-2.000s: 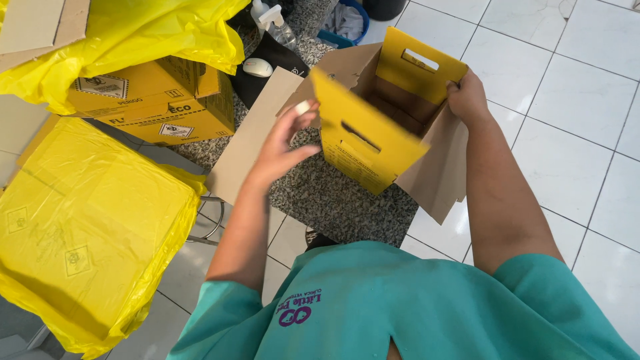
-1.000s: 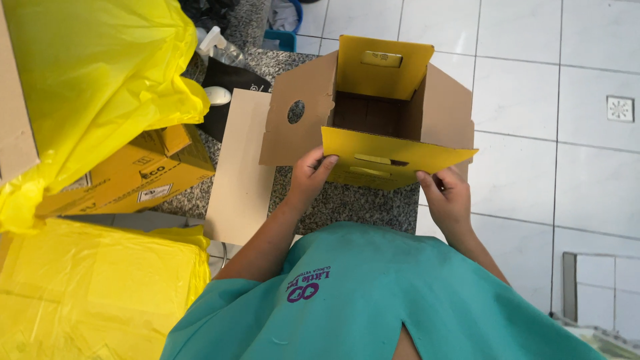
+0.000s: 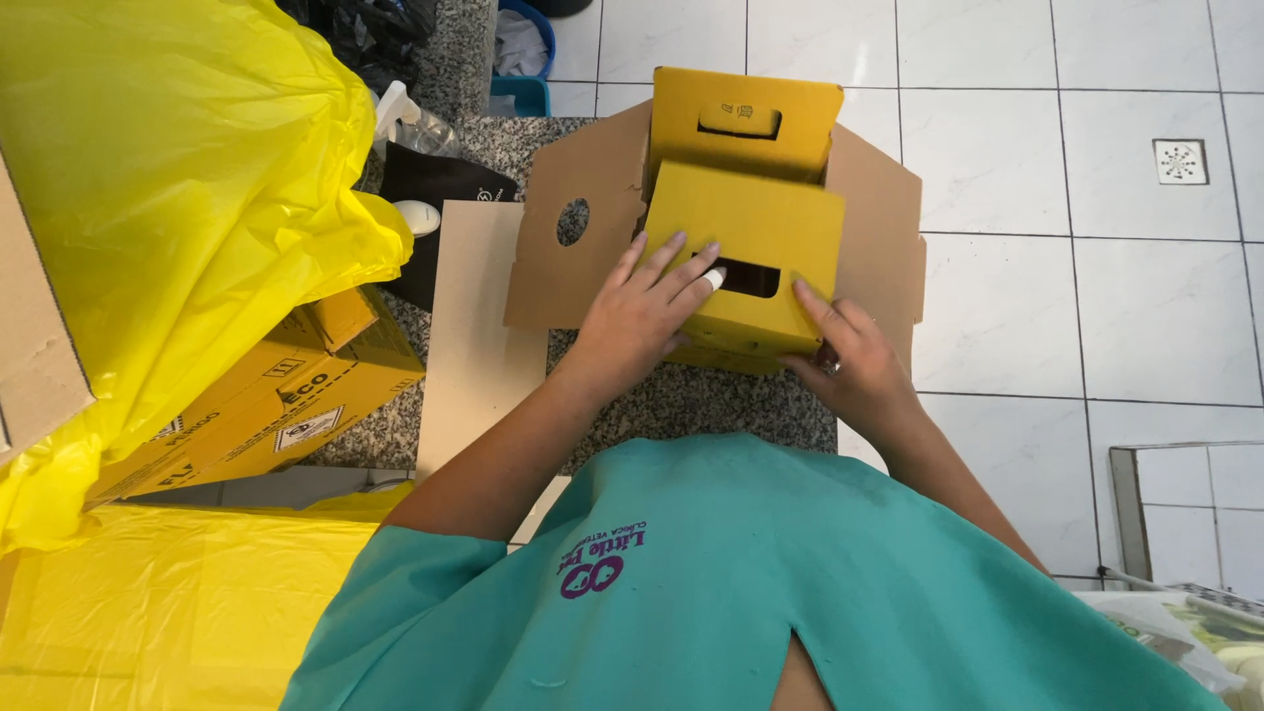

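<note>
A yellow cardboard box (image 3: 731, 341) stands on the speckled stone counter before me. Its near flap (image 3: 755, 212), with a handle slot, lies folded inward over the opening. The far flap (image 3: 746, 94), also slotted, stands up, and brown side flaps (image 3: 568, 227) spread out left and right. My left hand (image 3: 642, 306) lies on the near flap, fingers spread beside the slot, with a white band on one finger. At the box's right near corner, my right hand (image 3: 854, 355) has its fingertips on the flap and its thumb lower, against the front.
A flat cardboard sheet (image 3: 474, 336) lies left of the box. Beyond it are a black pouch (image 3: 425, 207), a round white object (image 3: 417, 217) and a spray bottle (image 3: 420, 128). Another yellow box (image 3: 286, 395) and yellow plastic bags (image 3: 178, 178) fill the left. Tiled floor (image 3: 987, 178) lies right.
The near flap, raised or leaning outward before, is now folded in over the opening. My right hand has moved from the box's far right side to its near corner. My left hand now rests on the flap.
</note>
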